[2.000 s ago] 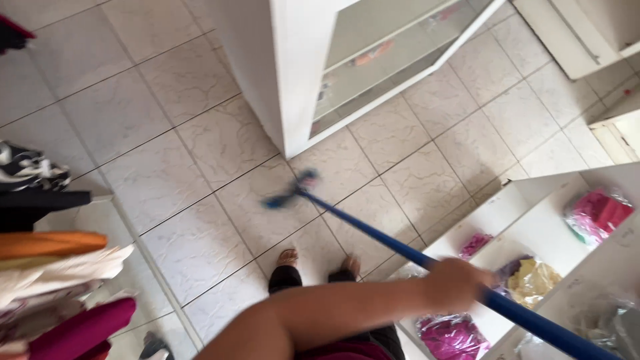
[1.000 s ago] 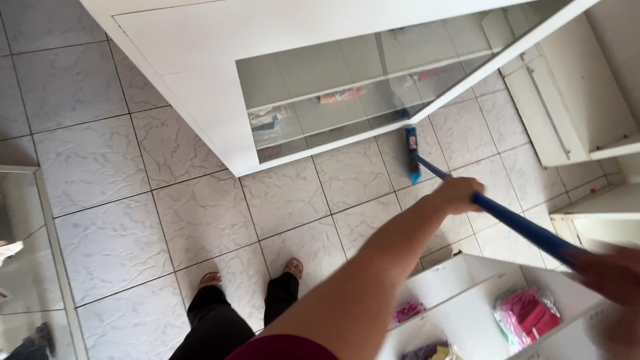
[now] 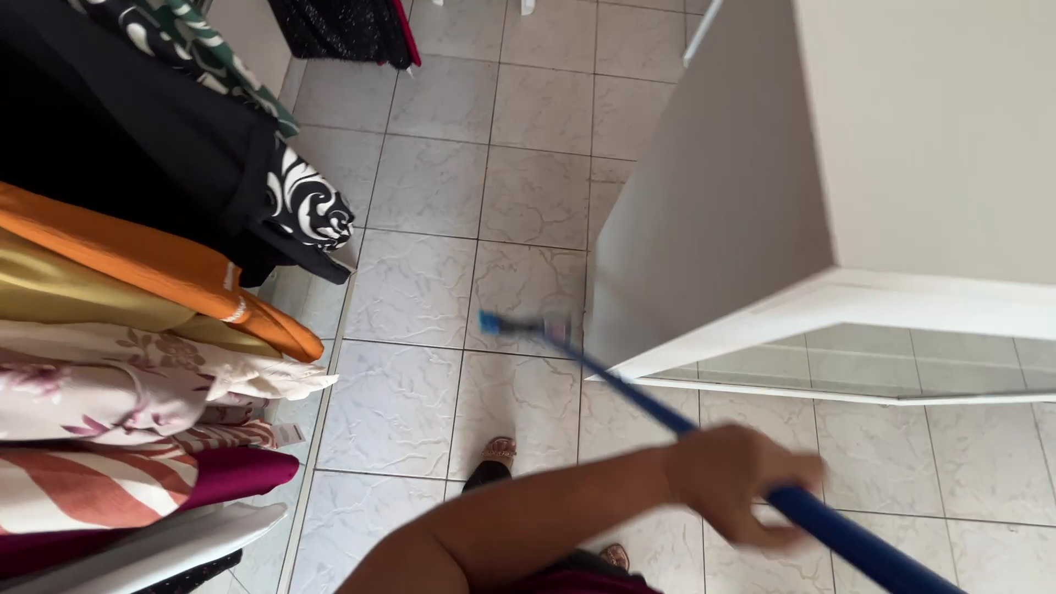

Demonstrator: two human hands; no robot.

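My left hand (image 3: 738, 483) grips the blue handle (image 3: 862, 536) of a broom or floor brush, at the lower right of the head view. The handle slants from the lower right corner up to the brush head (image 3: 525, 324). Blurred, with blue at one end, that head is over the pale tiles, left of the near corner of a white cabinet. My left forearm crosses the bottom of the view. My right hand is out of view.
A white cabinet with a glass panel (image 3: 866, 363) fills the right side. Clothes hang along the left, including an orange garment (image 3: 165, 264), above a glass-fronted case edge (image 3: 330, 371). A dark sparkly garment (image 3: 346, 33) hangs at the top. My sandalled feet (image 3: 500, 450) stand below.
The view has swung a lot. The brush head was by the cabinet's glass side one second ago and is now round its near corner. My right hand, at the handle then, has left the view.
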